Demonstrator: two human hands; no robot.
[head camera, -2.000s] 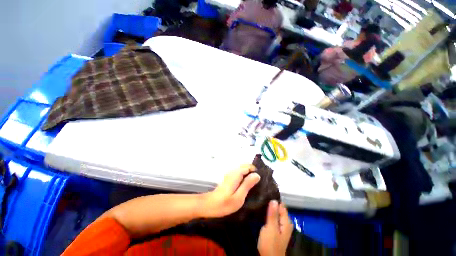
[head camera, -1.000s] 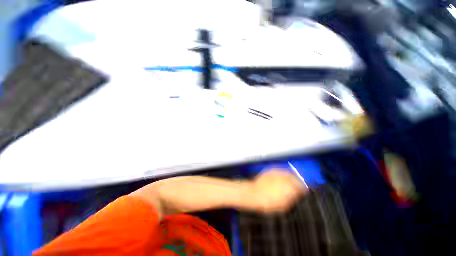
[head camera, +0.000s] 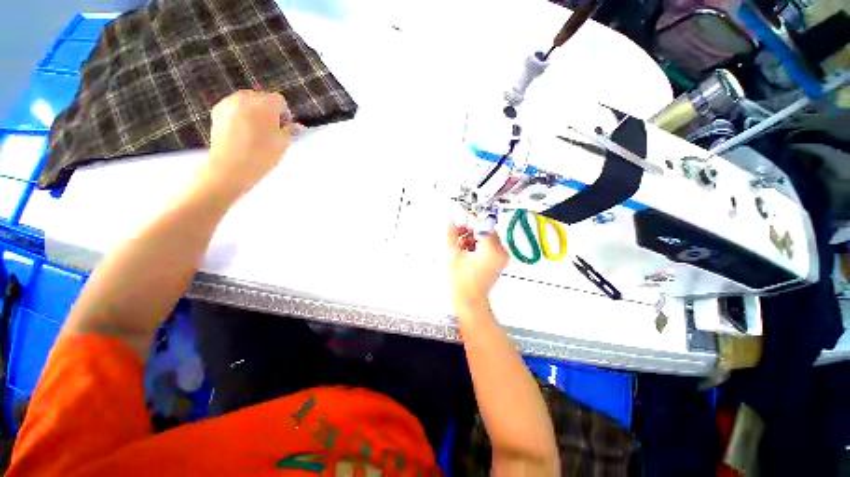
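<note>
A stack of dark brown plaid cut panels lies flat at the far left of the table. My left hand is at its lower right edge, fingers curled; whether it grips the top panel is hidden. My right hand is below the sewing machine's needle area, its fingers bent near the presser foot. A small reddish bit shows at its fingertips, too small to name. The white machine head has a blue stripe and a black band.
Scissors with green and yellow loops lie beside the machine, with a slim black tool to their right. A measuring tape runs along the table's front edge. Blue crates stand at left. Dark plaid cloth lies below the table at right.
The panel piece between my hands earlier is gone from them. My left hand has moved out to the stack. My right hand is now near the needle. Plaid cloth shows lower right.
</note>
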